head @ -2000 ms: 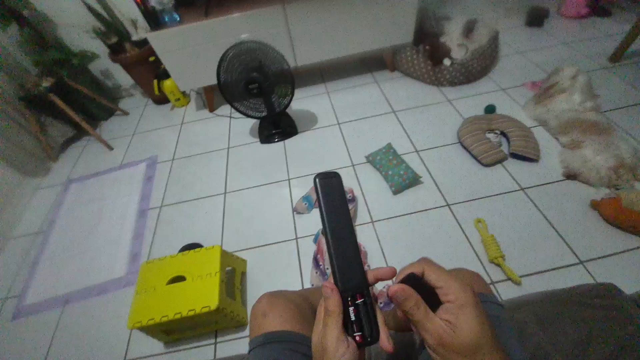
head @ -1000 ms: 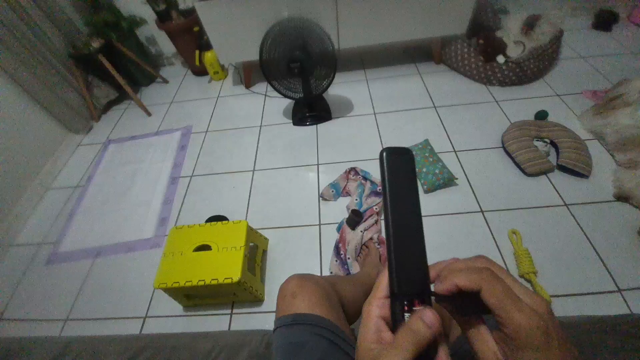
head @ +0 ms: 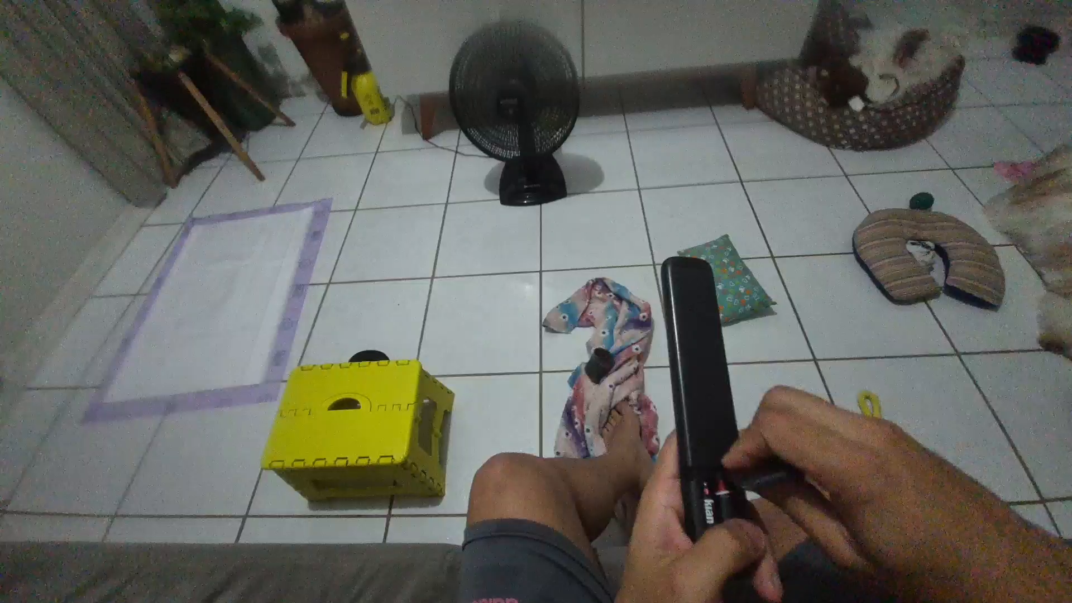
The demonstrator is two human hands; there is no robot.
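Note:
My left hand (head: 682,544) is closed around the lower end of a long black handheld object (head: 699,360), which points away from me and bears writing near its base. My right hand (head: 863,477) is beside it on the right, its fingers gripping a small black piece (head: 770,477) against the lower part of the long object. Whether the two pieces are joined cannot be told. Beyond my hands, a patterned cloth (head: 615,327) lies crumpled on the tiles under my foot, with a small dark object (head: 600,365) on it.
A yellow folding stool (head: 352,419) stands at left, near a white sheet with a purple border (head: 289,335). A black fan (head: 515,92) stands ahead. At right are a green patterned pillow (head: 741,289), a striped neck pillow (head: 888,243), yellow rope (head: 869,404) and a pet bed (head: 871,126).
The small black piece, plainly seen in my right hand two seconds ago, is now mostly covered by my fingers, and that hand has come against the long object. The view has shifted.

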